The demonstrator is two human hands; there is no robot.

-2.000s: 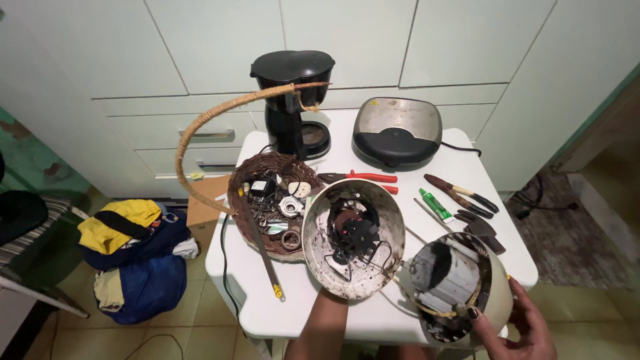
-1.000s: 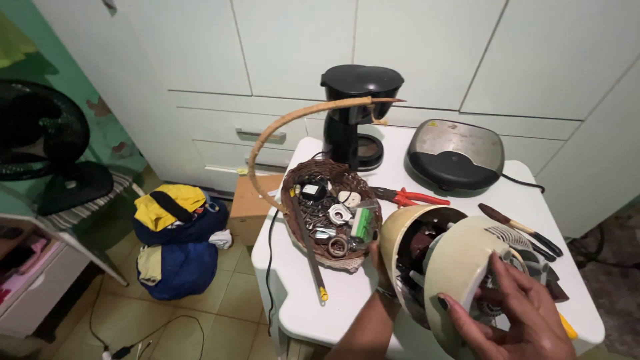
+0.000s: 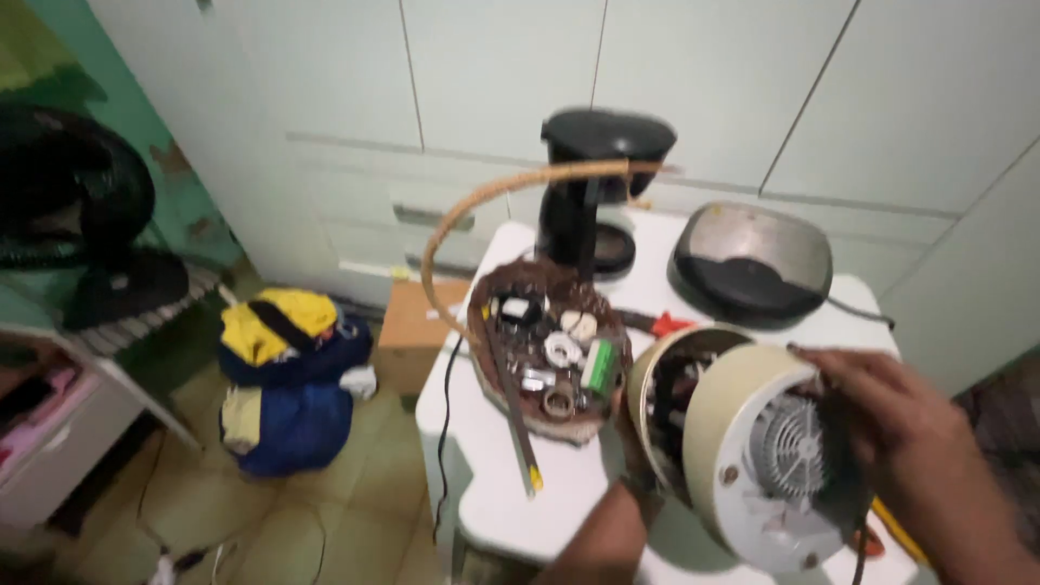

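My left hand point(image 3: 635, 455) holds a round cream metal housing point(image 3: 642, 390) on its side, its opening turned right toward the other part; most of the fingers are hidden behind it. My right hand point(image 3: 886, 406) grips the cream appliance base point(image 3: 772, 463), whose white underside with a round vent grille and screw-like feet faces me. The two parts are close together with a dark gap between them. Just left stands a wicker basket point(image 3: 585, 431) of small parts, with a green-and-white box point(image 3: 599, 367) inside. Red-handled pliers point(image 3: 673, 323) lie behind the housing.
A black coffee maker point(image 3: 609, 134) and a silver-and-black grill point(image 3: 751, 260) stand at the back of the white table point(image 3: 520, 487). A thin rod point(image 3: 512, 398) leans across the basket, under its arched handle point(image 3: 487, 191). Left are a cardboard box point(image 3: 406, 325), a cloth bundle point(image 3: 284, 431) and a fan point(image 3: 73, 187).
The base part, earlier held with its metal insides showing, is now turned with its underside toward me. The housing has tipped from facing up onto its side. The green-and-white box now shows in the basket.
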